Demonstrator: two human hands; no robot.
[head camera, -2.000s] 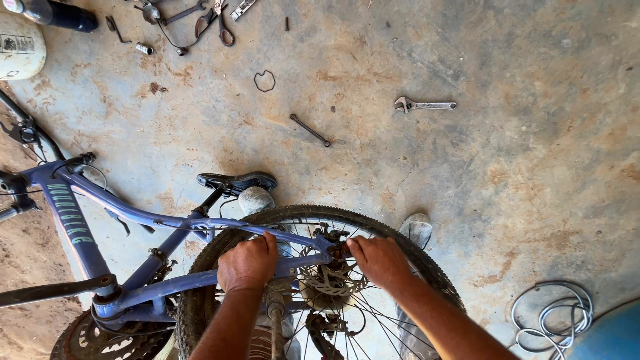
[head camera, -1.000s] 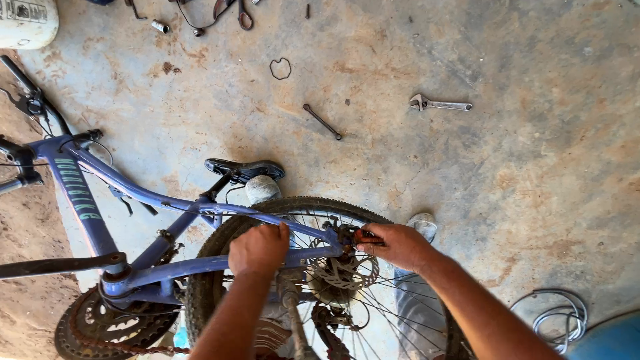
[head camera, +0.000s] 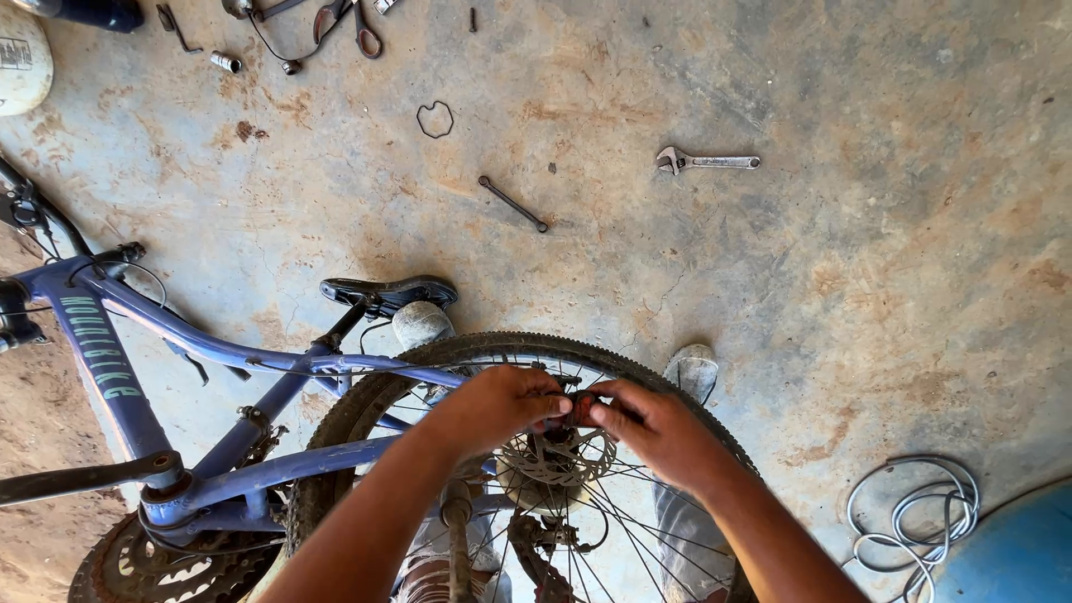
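A purple bicycle frame (head camera: 126, 385) lies at the left, with its rear wheel's tire (head camera: 536, 342) in front of me. Above the disc brake rotor (head camera: 557, 461), near the rear axle, my left hand (head camera: 494, 410) and my right hand (head camera: 649, 419) come together. Both have their fingers on a small dark part with red on it (head camera: 584, 409); whether it is loose or attached to the frame is not plain. The rear derailleur (head camera: 544, 536) sits below the rotor. My left hand hides the end of the frame's stays.
An adjustable wrench (head camera: 712, 161), a small double-ended wrench (head camera: 512, 203) and a bent wire ring (head camera: 435, 120) lie on the concrete floor. Scissors (head camera: 368, 38) and a socket (head camera: 225, 61) are at the top left. A coiled hose (head camera: 913, 519) lies at the lower right beside a blue object (head camera: 1013, 553).
My left hand has left the frame's stay and moved right to the part by the axle, meeting my right hand there.
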